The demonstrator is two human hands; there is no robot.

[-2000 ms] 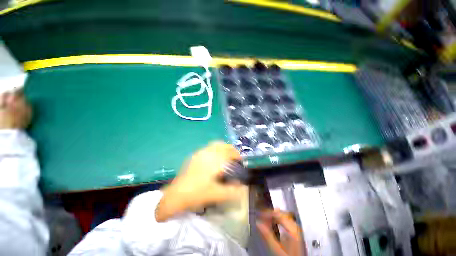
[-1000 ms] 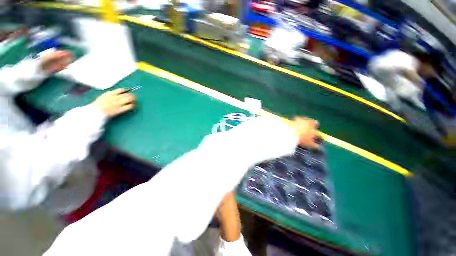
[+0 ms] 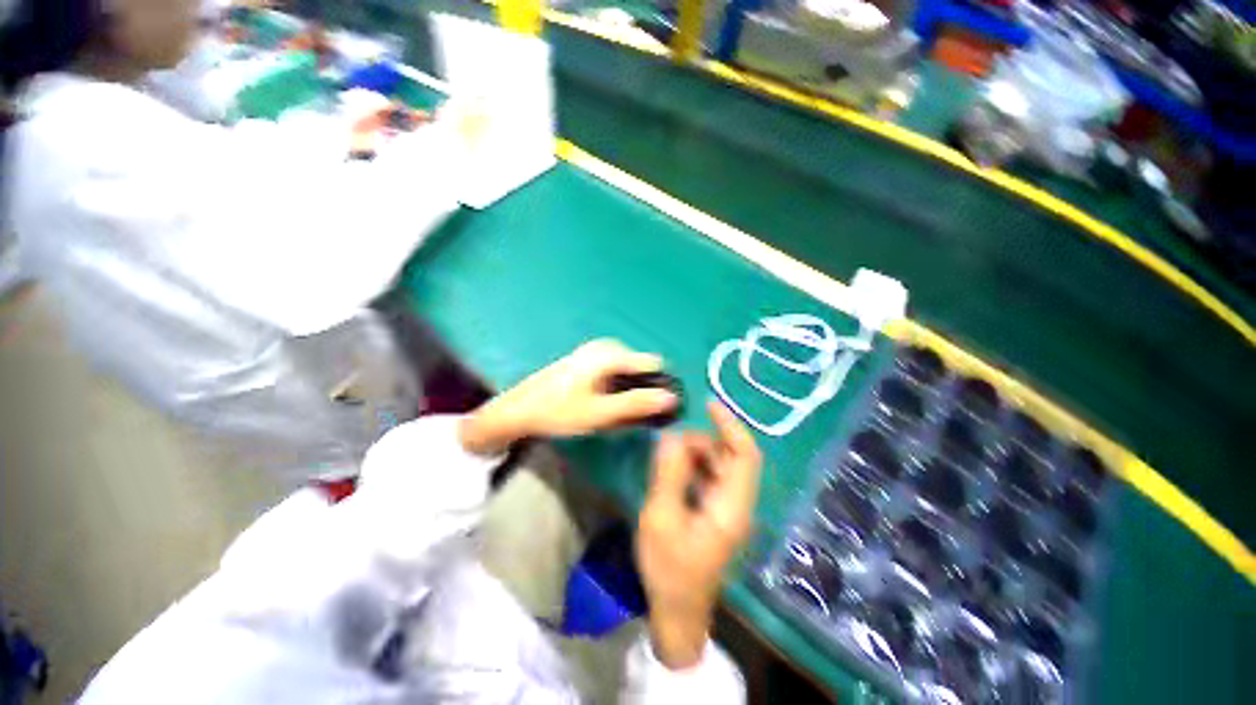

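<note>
My left hand (image 3: pixel 572 395) holds a round black unit (image 3: pixel 645 397) between thumb and fingers, above the near edge of the green mat. My right hand (image 3: pixel 700 503) is raised just to the right of it, not touching it; a small dark spot shows between its fingers, too blurred to tell whether it holds something. The clear blister tray (image 3: pixel 950 530) lies on the mat at the right, its pockets filled with black discs.
A white cable coil (image 3: pixel 785 365) with a white block (image 3: pixel 877 295) lies behind my hands. A person in a white smock (image 3: pixel 207 207) is at the left, by an upright white board (image 3: pixel 499 110). Yellow tape (image 3: pixel 1012 400) edges the green bench (image 3: pixel 551 276). A blue object (image 3: pixel 602 595) shows below the bench edge.
The view has swung left. My left hand has drawn back from the tray's far edge to the bench's near edge and shows a black unit. My right hand has come up beside it.
</note>
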